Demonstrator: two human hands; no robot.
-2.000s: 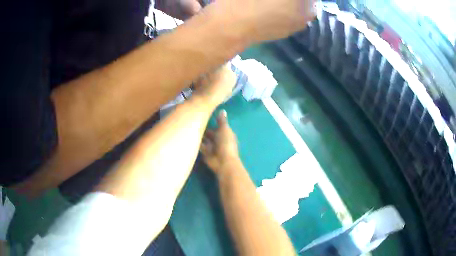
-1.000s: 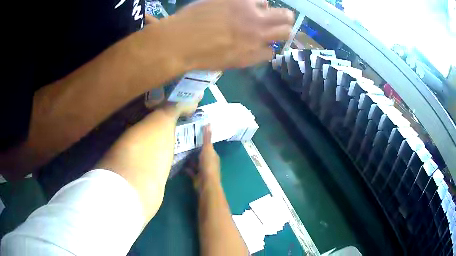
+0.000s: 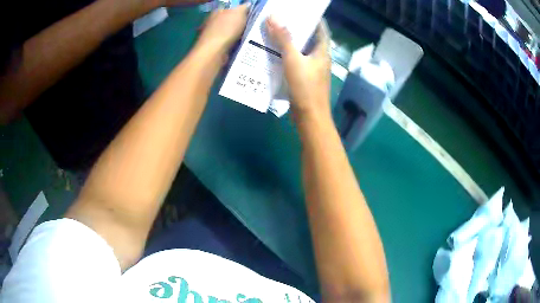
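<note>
A white printed retail box (image 3: 251, 74) is held up at the top middle, tilted, with small dark print on its side. My right hand (image 3: 305, 74) grips it, with the thumb on its face. My left hand (image 3: 225, 26) is at the box's far upper left edge; its fingertips are partly hidden, so I cannot tell how firmly it holds. A second retail box (image 3: 358, 109), with a dark device pictured on it, stands open on the green tabletop to the right, flap up, with white wrapping showing at its top.
Several wrapped devices (image 3: 488, 254) lie in a row at the lower right. A pale strip (image 3: 435, 148) edges the green tabletop (image 3: 399, 195). A dark ribbed row (image 3: 450, 47) is at the upper right. Another person's arm (image 3: 77, 35) reaches in at the upper left.
The view has swung right. My hands have moved from the pile of boxes and now have one box lifted. The leaflets have left the view; the open box and wrapped devices show now.
</note>
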